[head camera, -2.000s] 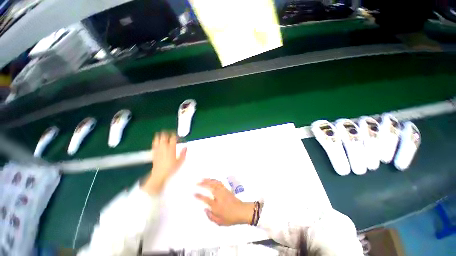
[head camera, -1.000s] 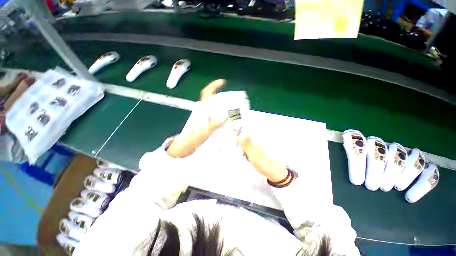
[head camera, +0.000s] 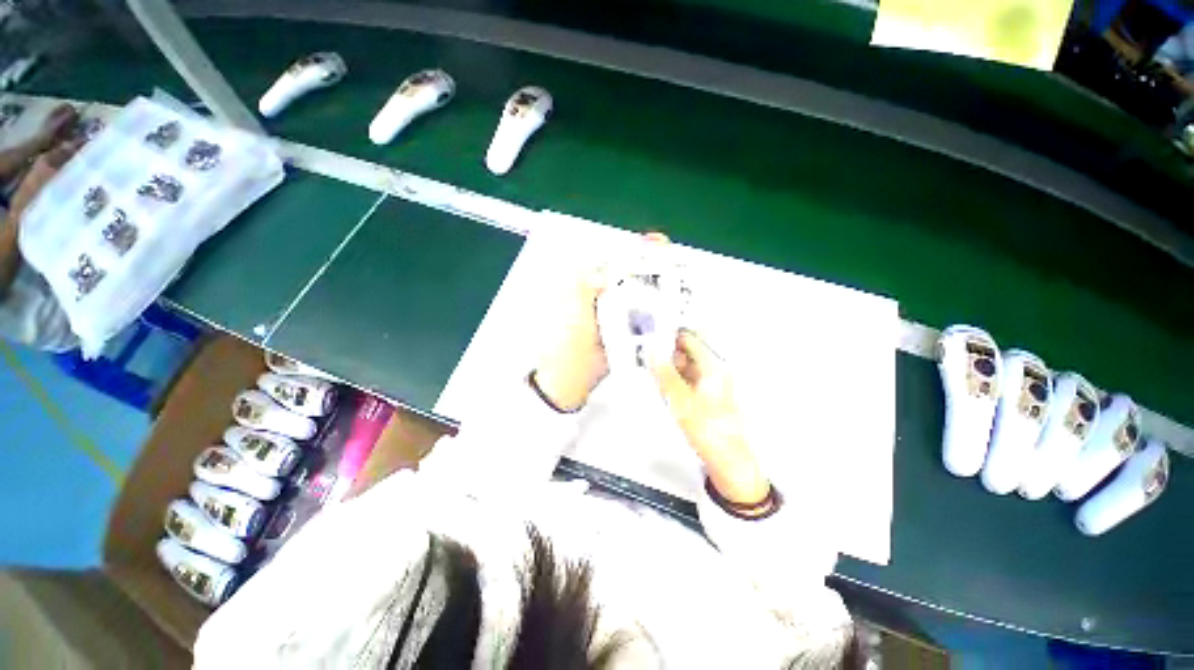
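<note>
A white handheld device, probably an infrared thermometer, is held over the white work mat, its head and a small purplish-grey patch showing; glare blurs its outline. My left hand grips it from the left side, fingertips showing behind its top. My right hand is at its lower right, fingers against it. The device's handle end is mostly hidden or washed out.
Several white devices stand in a row at the right. Three devices lie spaced on the green belt. A carton of devices is at lower left. A translucent parts bag and another person's hand are at the left. Yellow paper hangs above.
Two seconds ago my hands were on the mat, apart. Now both are together on a white device. The view has shifted, showing the carton more fully.
</note>
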